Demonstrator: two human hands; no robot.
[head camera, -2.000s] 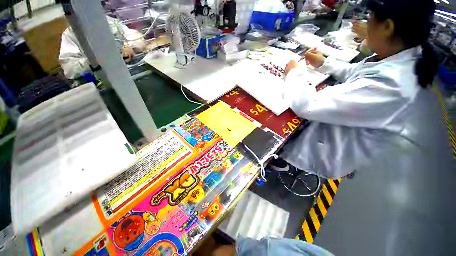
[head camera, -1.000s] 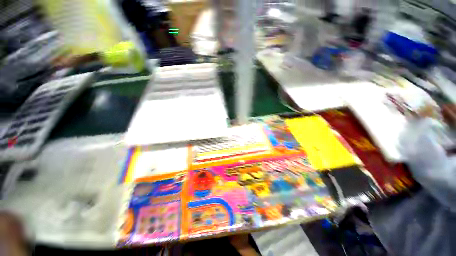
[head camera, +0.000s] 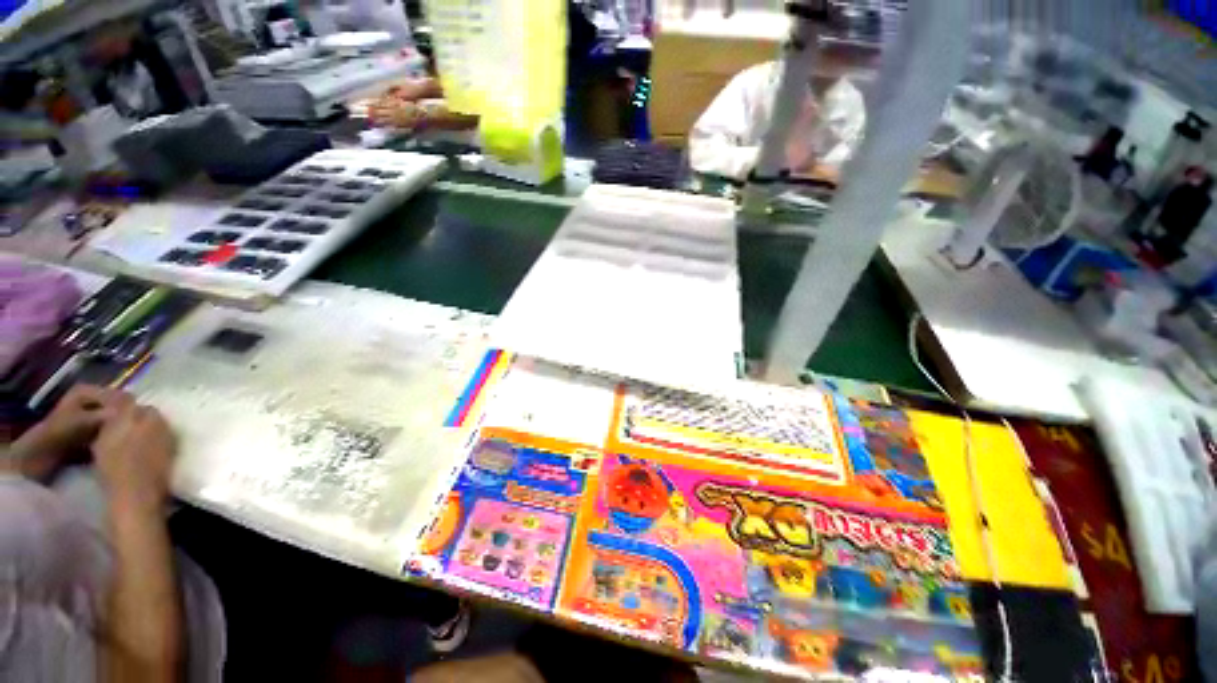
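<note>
Neither of my hands can be made out. A skin-coloured patch is cut off by the bottom edge left of centre, and I cannot tell what body part it is. The bright printed mat (head camera: 721, 534) lies along the bench edge in front of me, with its orange, blue and pink print showing. An empty white blister tray (head camera: 627, 294) rests at the mat's far edge, partly over the green surface. A filled white tray (head camera: 287, 220) holds rows of dark watch units and a red tag (head camera: 220, 254) at the far left.
A person's hands (head camera: 114, 434) are together at the left bench edge, beside the worn grey-white board (head camera: 294, 427). A slanted grey post (head camera: 868, 200) rises behind the mat. A fan (head camera: 1008, 207) and a white tray (head camera: 1148, 494) are at right. Another person sits across.
The view has swung left and steadied. The filled tray and the neighbour's hands at left have come into view, and the seated person at right has mostly left the picture.
</note>
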